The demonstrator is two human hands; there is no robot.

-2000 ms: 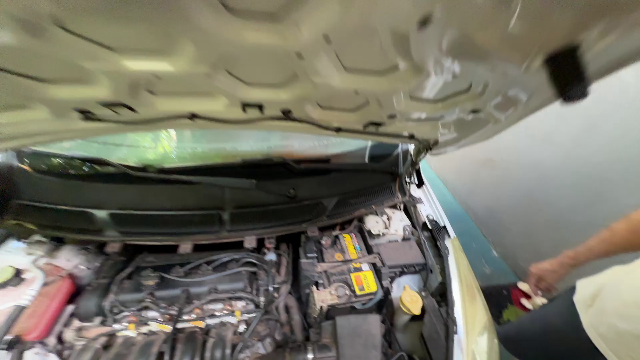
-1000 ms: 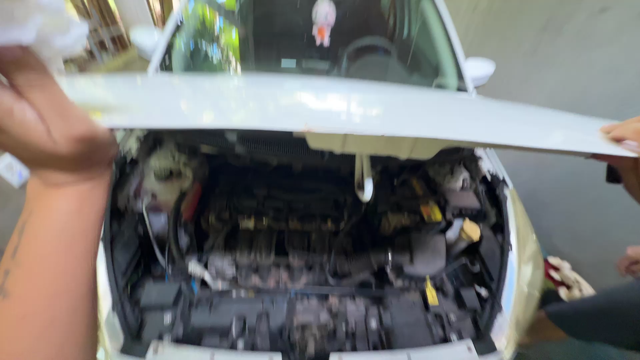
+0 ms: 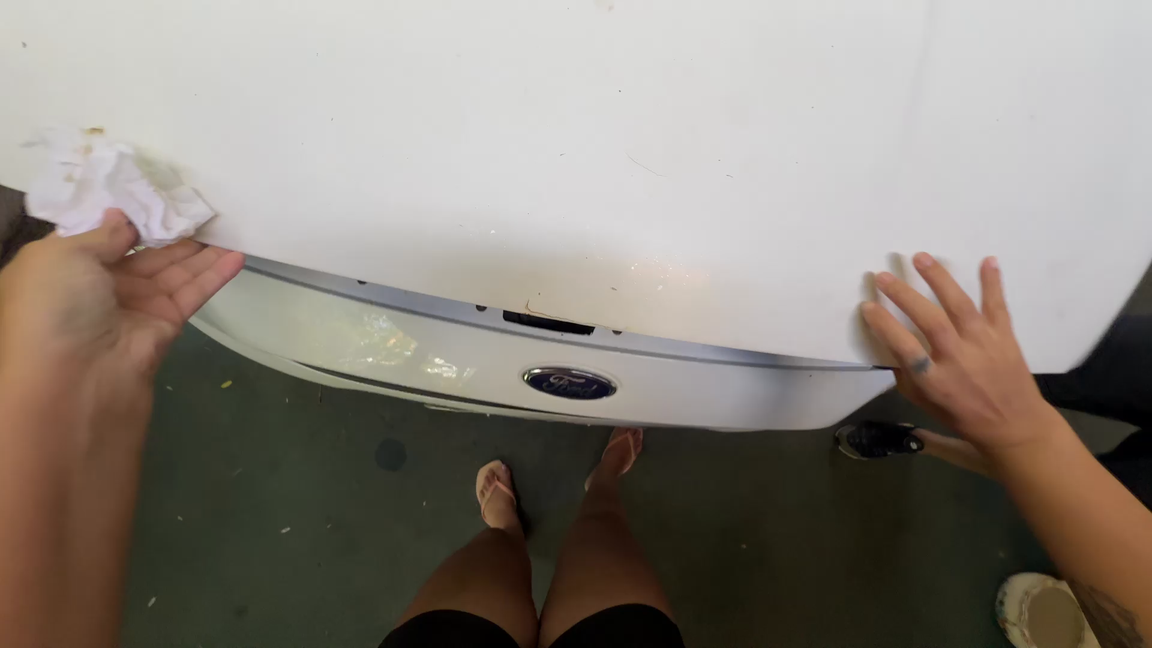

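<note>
The white car hood [image 3: 576, 162] lies lowered over the engine bay, with a narrow gap between its front edge and the white front panel [image 3: 432, 351], which bears a blue oval Ford badge [image 3: 570, 383]. At the hood's left front edge, my left hand [image 3: 135, 288] holds a crumpled white cloth or tissue [image 3: 121, 189] with brownish stains, pinched near the thumb, its other fingers extended at the edge. My right hand [image 3: 963, 351] rests with spread fingers on the hood's right front corner, holding nothing. The engine is hidden beneath the hood.
My feet in sandals [image 3: 497, 493] stand on the dark floor [image 3: 297, 513] before the car. At the right are another person's dark shoe [image 3: 877, 440] and dark clothing [image 3: 1102, 387]. A round, whitish container [image 3: 1044, 612] sits at the lower right.
The hood has come down from its raised position and now covers the engine bay. Both hands have moved down with its front edge. The view has tilted sharply downward.
</note>
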